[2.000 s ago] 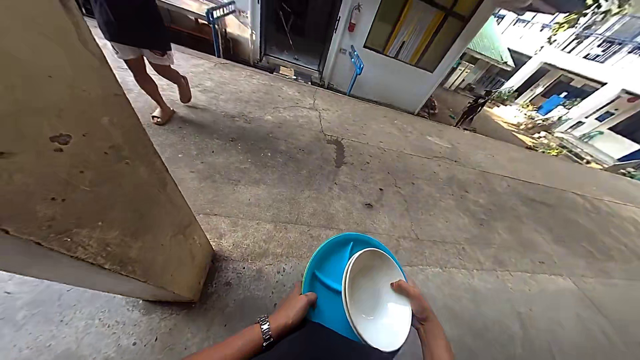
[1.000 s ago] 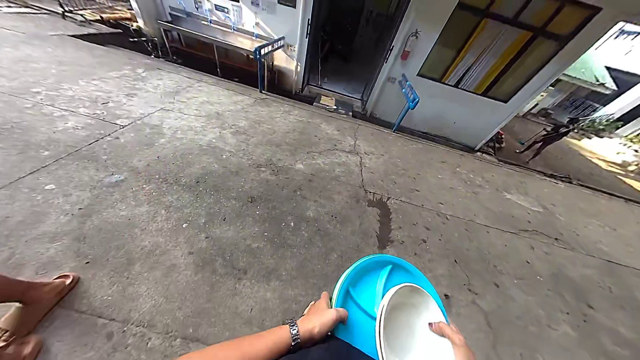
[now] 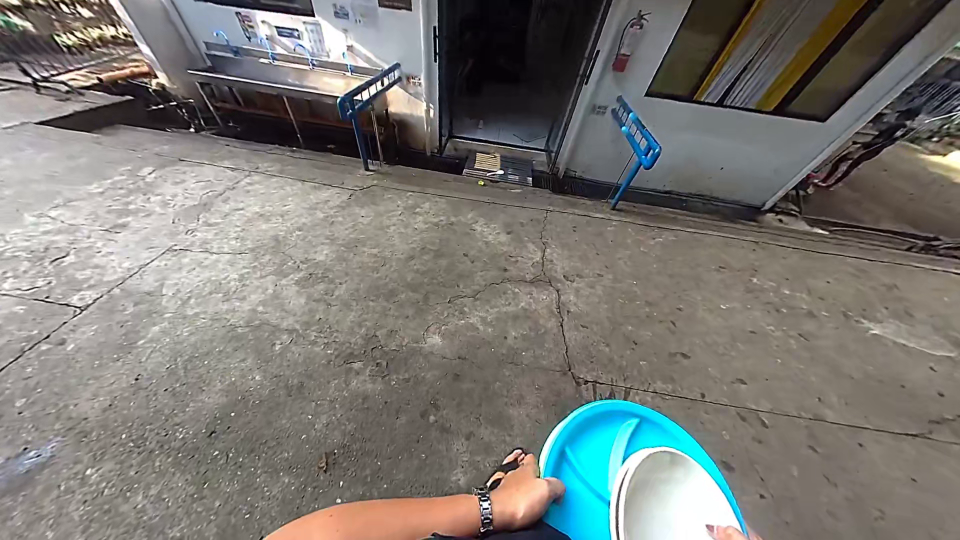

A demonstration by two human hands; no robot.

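Observation:
A round blue divided plate (image 3: 581,442), which seems to have at least one more plate beneath it, is at the lower right of the head view. White bowls (image 3: 667,495), apparently stacked, rest on its right part. My left hand (image 3: 525,491), with a metal-banded watch (image 3: 484,510) on the wrist, grips the plate's left rim, thumb on top. At the bottom edge only fingertips of my right hand (image 3: 726,532) show, against the bowl's right side; the rest of that hand is out of the frame. Part of a sandalled foot (image 3: 506,469) shows behind my left hand.
Cracked concrete (image 3: 337,337) stretches to a building with a dark doorway (image 3: 510,75). Blue handrails (image 3: 367,97) (image 3: 637,142) flank the entrance, with a drain grate (image 3: 499,169) at its sill. A metal sink (image 3: 285,79) with several taps stands left; a fire extinguisher (image 3: 630,41) hangs right.
The doorway and sink now look nearer as the view has moved forward and turned left. The other person's feet, at lower left a second ago, are out of view. Both hands still hold the dishes.

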